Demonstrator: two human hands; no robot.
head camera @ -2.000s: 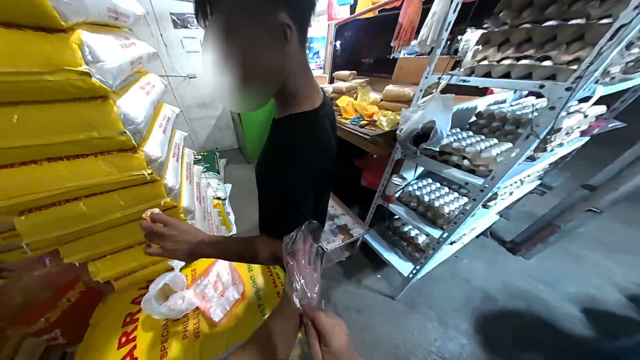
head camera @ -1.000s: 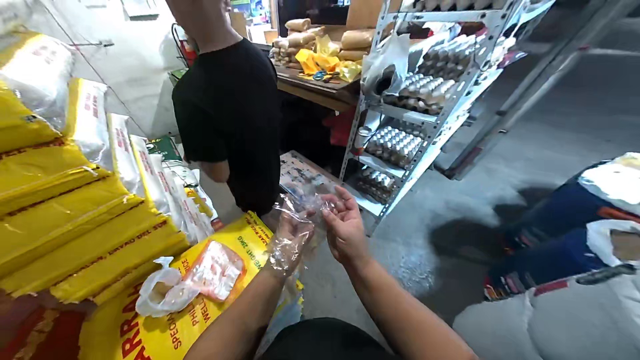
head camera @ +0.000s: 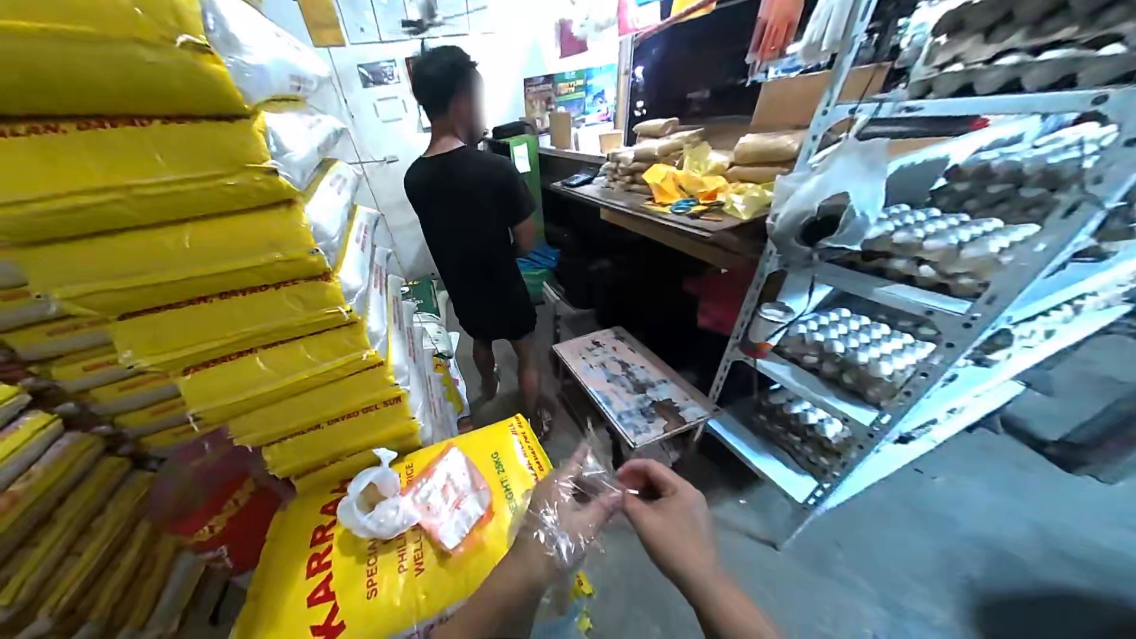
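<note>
Clear thin plastic, a bag or a disposable glove, [head camera: 561,531] wraps my left hand [head camera: 568,506] around the palm and wrist. My right hand [head camera: 666,515] pinches an edge of this plastic beside the left thumb. Left of my hands, a knotted white plastic bag [head camera: 371,515] lies on a yellow printed rice sack [head camera: 355,577]. Touching it is a flat pack of clear and orange plastic [head camera: 451,499], its contents unclear.
Stacked yellow sacks [head camera: 222,311] rise at left. A person in black [head camera: 470,231] stands ahead, back turned. A low worn table [head camera: 635,382] is beyond my hands; a metal rack [head camera: 852,284] with egg trays [head camera: 861,351] stands right. Brown packs [head camera: 763,151] lie on a wooden counter [head camera: 621,200].
The person in black, close beside my hands two seconds ago, now stands farther off. My right hand has come to the plastic at my left thumb. The view has swung.
</note>
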